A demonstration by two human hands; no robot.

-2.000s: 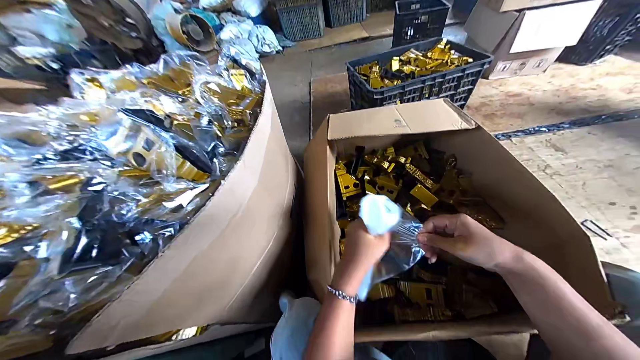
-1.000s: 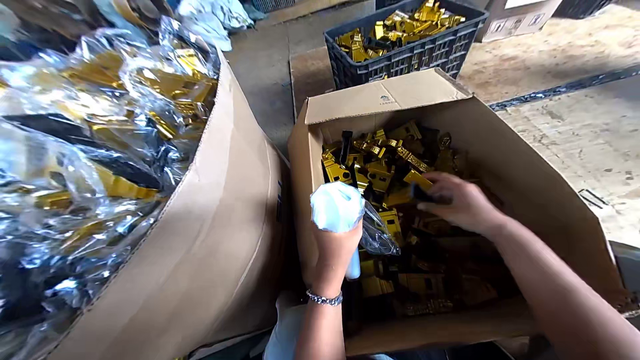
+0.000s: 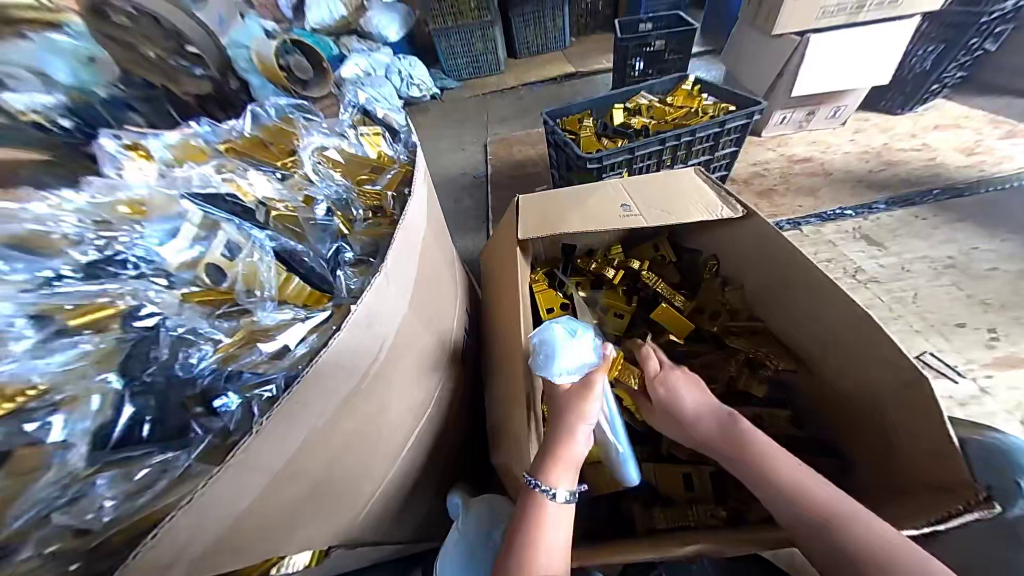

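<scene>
My left hand (image 3: 578, 400) is closed around a bundle of clear plastic bags (image 3: 565, 350), its rounded end above the fist and a pale length hanging below. Close to its right, my right hand (image 3: 668, 392) has its fingers on a gold-coloured plastic part (image 3: 626, 371); whether it grips the part is blurred. Both hands are over an open cardboard box (image 3: 832, 320) holding many loose gold and dark parts (image 3: 672, 321). To the left, a larger cardboard box (image 3: 384, 360) is heaped with gold parts in clear bags (image 3: 240, 264).
Beyond the box stands a black plastic crate (image 3: 656, 144) filled with gold parts, with a smaller black crate (image 3: 654, 48) behind it. Stacked cardboard boxes (image 3: 816, 80) are at the back right. White bundles (image 3: 392, 76) lie at the back left.
The right hand was reaching deeper into the box with a dark piece at its fingers; it is now back beside the left hand, at a gold part. The left hand still holds the bags.
</scene>
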